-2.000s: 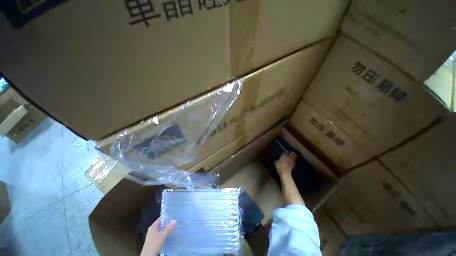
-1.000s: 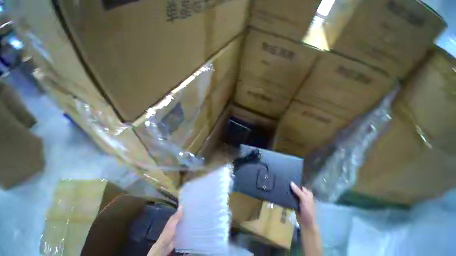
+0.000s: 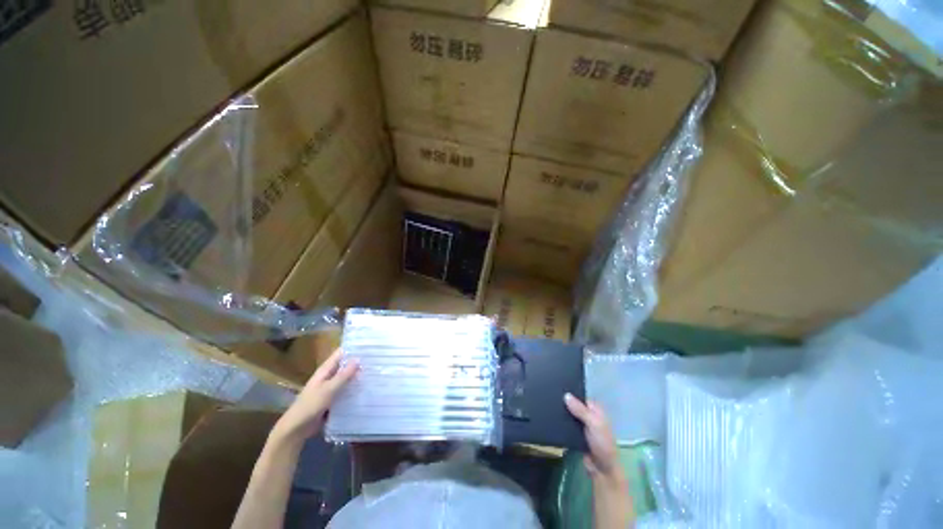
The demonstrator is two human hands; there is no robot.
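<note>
My left hand [image 3: 323, 393] grips the left side of a clear-white ribbed air-column bag [image 3: 408, 377], held flat over my lap. My right hand [image 3: 591, 422] grips the right edge of a dark small solar panel [image 3: 553, 393] with its back up. The panel's left end meets the bag's right end and seems partly inside it; black cable shows at that end. Ahead, the source carton [image 3: 352, 253] stands open with dark panels [image 3: 439, 251] standing at its far end.
Sealed cartons [image 3: 450, 88] wall the front, left and right. Stretch film [image 3: 646, 248] hangs at right and over the left carton edge. A pile of air-column bags [image 3: 786, 434] lies right, with a green item [image 3: 631, 480] below. An open packing carton [image 3: 212, 470] with dark panels is lower left.
The panel, lifted from the source carton by my right hand, has come to the bag's right end. The bag has turned from upright to level. The view has swung right.
</note>
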